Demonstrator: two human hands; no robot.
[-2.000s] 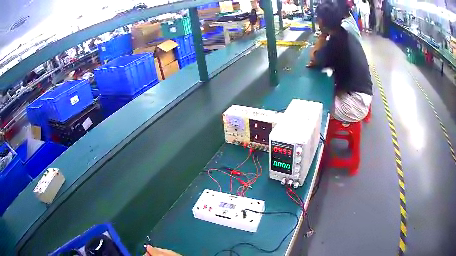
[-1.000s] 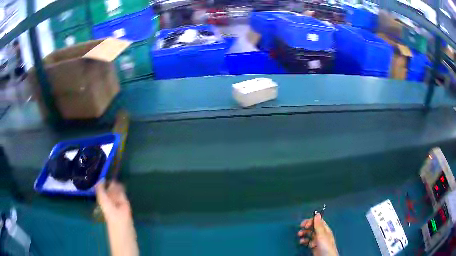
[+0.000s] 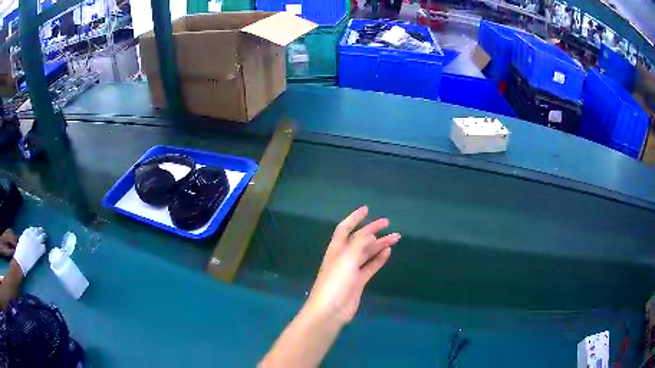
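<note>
A blue tray [image 3: 119, 204] with a white liner stands on the dark conveyor at the left. Black over-ear headphones [image 3: 199, 199] lie in it; a black oblong item [image 3: 154, 185] beside or joined to them is hard to tell apart. My left hand [image 3: 353, 262] is bare, raised over the conveyor to the right of the tray, fingers spread, touching nothing visible. A thin black test cable [image 3: 457, 348] lies on the bench at the bottom edge. The white test box [image 3: 595, 350] is partly cut off at the lower right. My right hand is not in view.
A yellow strip [image 3: 253, 201] lies across the conveyor beside the tray. A cardboard carton [image 3: 215, 68] and a white socket box [image 3: 480, 135] stand on the far ledge. At the left are another person's white-gloved hand [image 3: 29, 249], a white bottle [image 3: 69, 273] and a dark patterned cap [image 3: 39, 334].
The view has turned left. My left hand has left the tray's edge and moved right. My right hand, earlier holding the cable's plug, is out of view; the cable lies on the bench.
</note>
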